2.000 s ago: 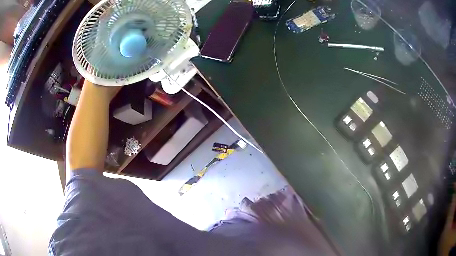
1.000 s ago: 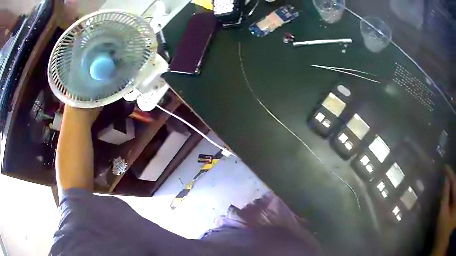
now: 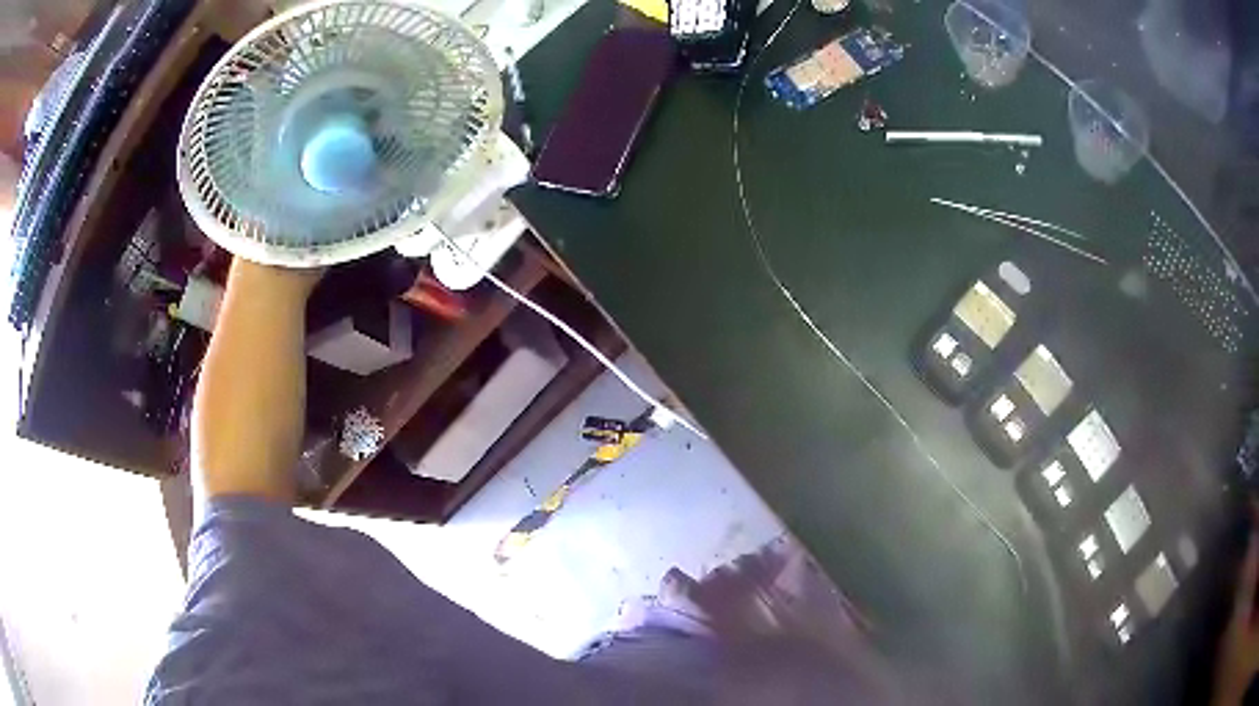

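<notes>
The desk fan (image 3: 336,155), with a white round cage and pale blue hub, is at the upper left beside the bench. My left forearm reaches up to the underside of its cage; my left hand is hidden behind the fan, so its grip cannot be seen. Several black keypad phones (image 3: 984,315) lie back up in a slanting row on the dark green mat (image 3: 690,276), battery bays and pale labels showing. Only a blurred sliver of my right hand (image 3: 1241,637) shows at the lower right edge; its fingers cannot be made out.
A dark maroon smartphone (image 3: 608,111) lies near the fan. Behind are a blue circuit board (image 3: 834,66), a white stick tool (image 3: 962,137), tweezers (image 3: 1019,226) and clear cups (image 3: 987,44). The white fan cord (image 3: 580,328) and a long thin wire (image 3: 828,338) curve across.
The view swung left, then back, so the whole scene shifts in the picture. My right hand shows less than one second ago. My left arm stays at the fan.
</notes>
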